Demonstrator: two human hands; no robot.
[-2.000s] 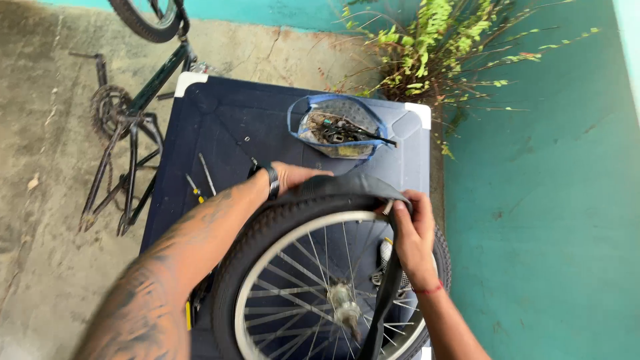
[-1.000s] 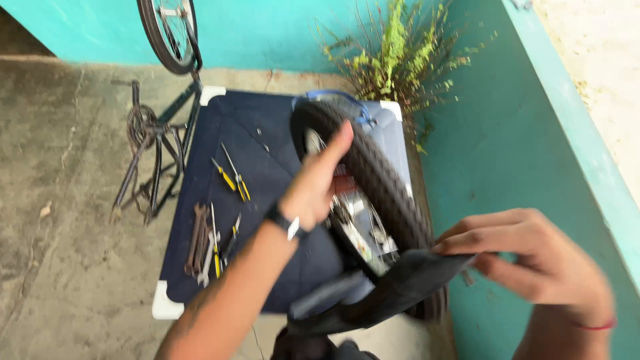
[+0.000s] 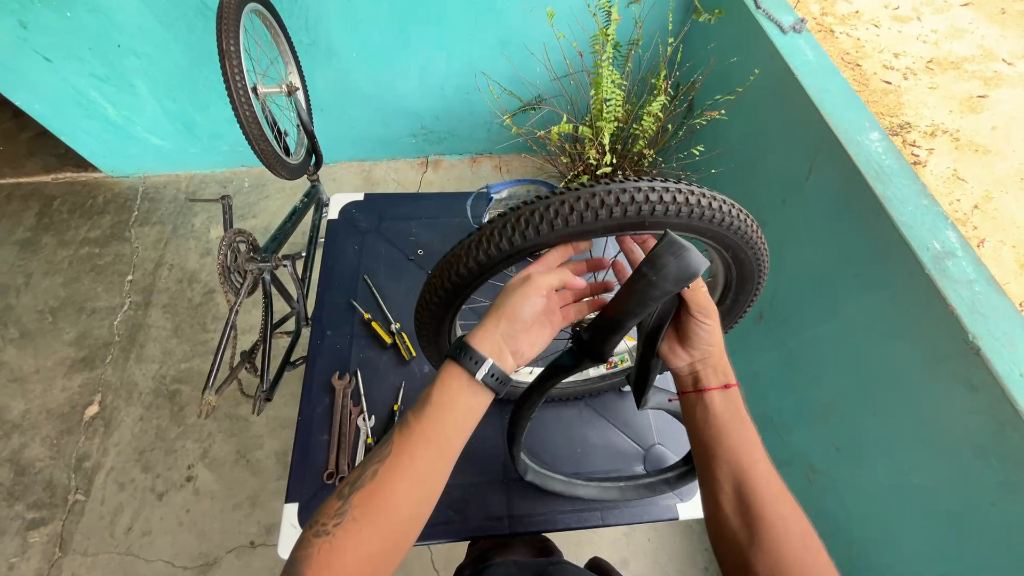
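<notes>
A bicycle wheel with a knobby tire [image 3: 592, 204] stands tilted over the dark blue table [image 3: 448, 512]. A flat black rubber inner tube [image 3: 596, 486] hangs in front of it, folded at the top, its lower loop on the table. My right hand [image 3: 692, 328] grips the folded part of the tube. My left hand [image 3: 544, 304], palm up with fingers spread, is in front of the spokes, just left of the tube, and holds nothing.
Yellow-handled screwdrivers [image 3: 402, 342] and rusty wrenches [image 3: 339, 428] lie on the table's left side. A blue-edged clear bag [image 3: 512, 192] is partly hidden behind the tire. An upside-down bicycle frame [image 3: 284, 232] stands left on the floor. A fern [image 3: 608, 120] grows behind; a teal wall [image 3: 864, 264] runs along the right.
My left hand has let go of the tire it held a second ago. My right hand has moved left with the black tube. The wheel now leans with its spokes facing me.
</notes>
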